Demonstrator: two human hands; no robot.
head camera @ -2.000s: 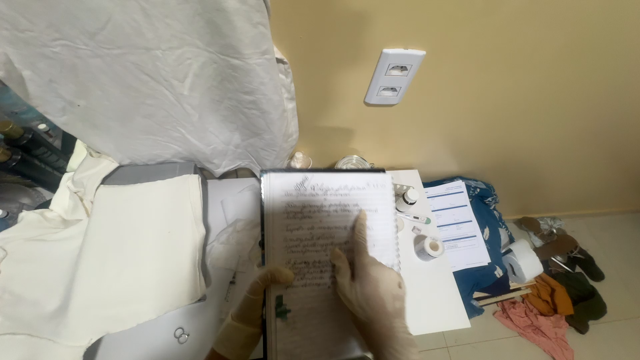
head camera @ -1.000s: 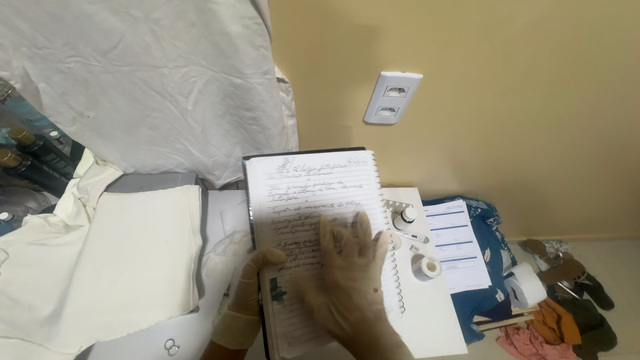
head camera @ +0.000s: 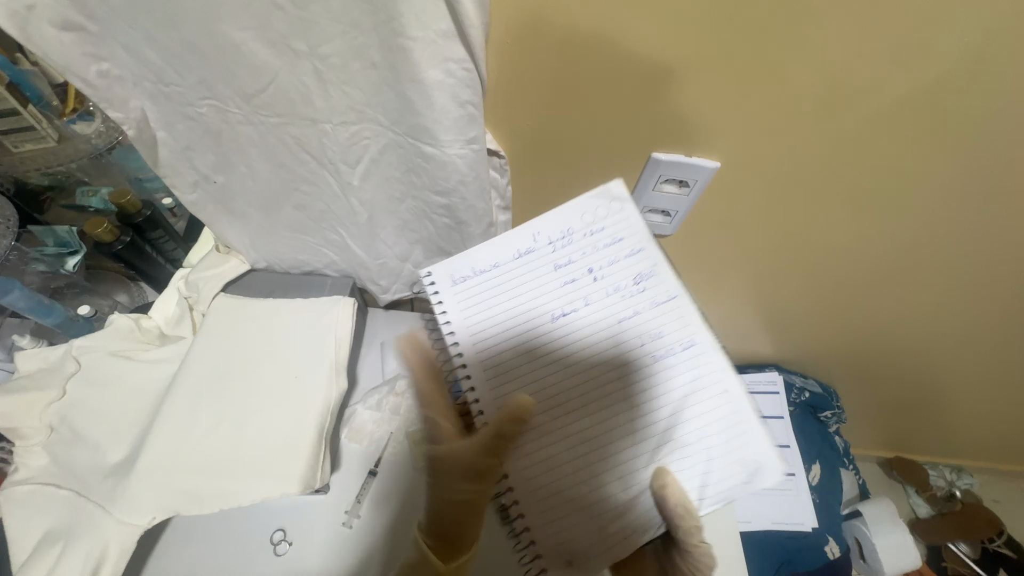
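Observation:
A spiral notebook (head camera: 576, 368) with lined, handwritten pages is tilted up above the white table. My gloved left hand (head camera: 468, 448) is at its spiral edge, thumb over the page; its fingers are blurred, and whether it grips is unclear. The lower right edge is held by my gloved right hand (head camera: 676, 528), thumb on the page and fingers hidden beneath. Left of the notebook, a syringe (head camera: 368, 484) and two small metal rings (head camera: 280, 542) lie on the table.
Folded cream cloth (head camera: 248, 400) covers a grey box at left, with dark gold-capped bottles (head camera: 144, 232) behind. White fabric (head camera: 344, 120) hangs at the back. A wall socket (head camera: 676, 192), a printed sheet (head camera: 776, 496) on blue fabric and a white roll (head camera: 880, 540) are at right.
The notebook has turned clockwise and now shows a different page, its spiral on the left instead of the right. My right hand has moved from the middle of the page to the lower right edge.

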